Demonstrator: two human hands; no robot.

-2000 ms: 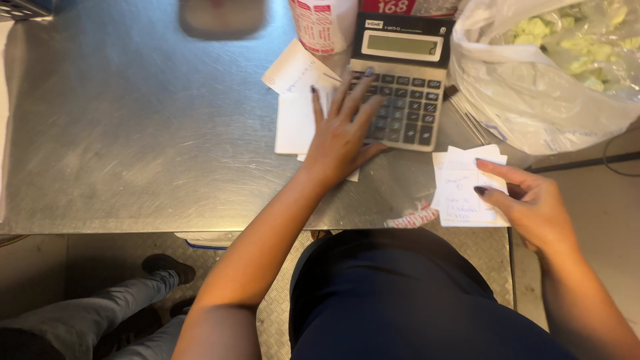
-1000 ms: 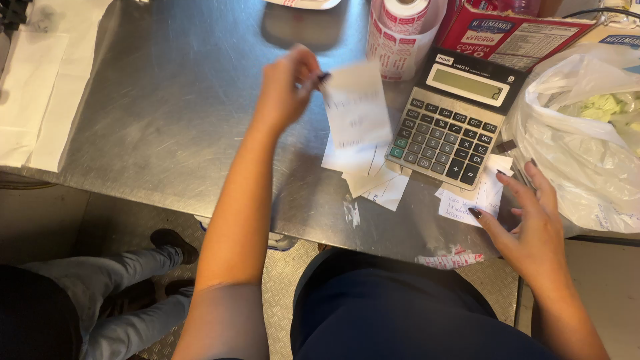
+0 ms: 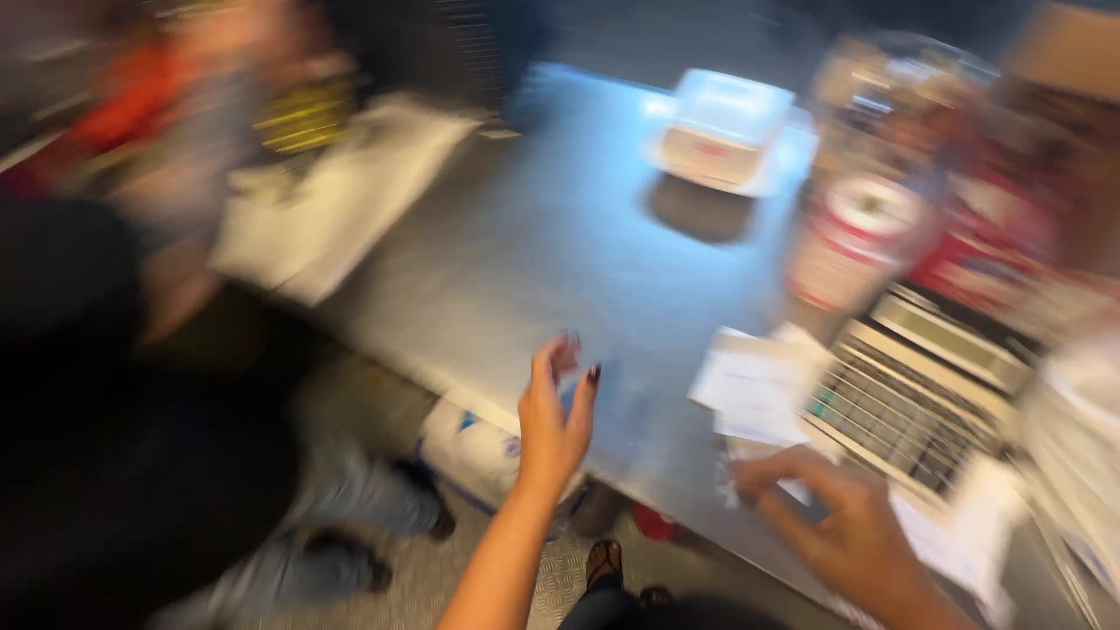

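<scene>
My left hand [image 3: 560,411] is raised above the front edge of the steel table [image 3: 490,262], its fingers apart and nothing in it. Lower right, my right hand [image 3: 831,525] is blurred, thumb and fingers bent toward each other; whether it holds anything cannot be made out. Beside it lies a calculator [image 3: 910,411], tilted, with paper slips [image 3: 757,385] at its left. More white slips [image 3: 954,534] lie below the calculator, nearest to my right hand.
A co-worker [image 3: 131,394] stands at the left, beside white paper sheets [image 3: 350,192]. A white container [image 3: 726,131] sits at the back. A printed roll [image 3: 862,236], red packaging [image 3: 989,245] and a translucent plastic bag [image 3: 1085,429] stand at the right.
The view has swung far to the left and is blurred. A second ago my left hand held a paper slip; now it is empty. The right hand has come off the slips below the calculator.
</scene>
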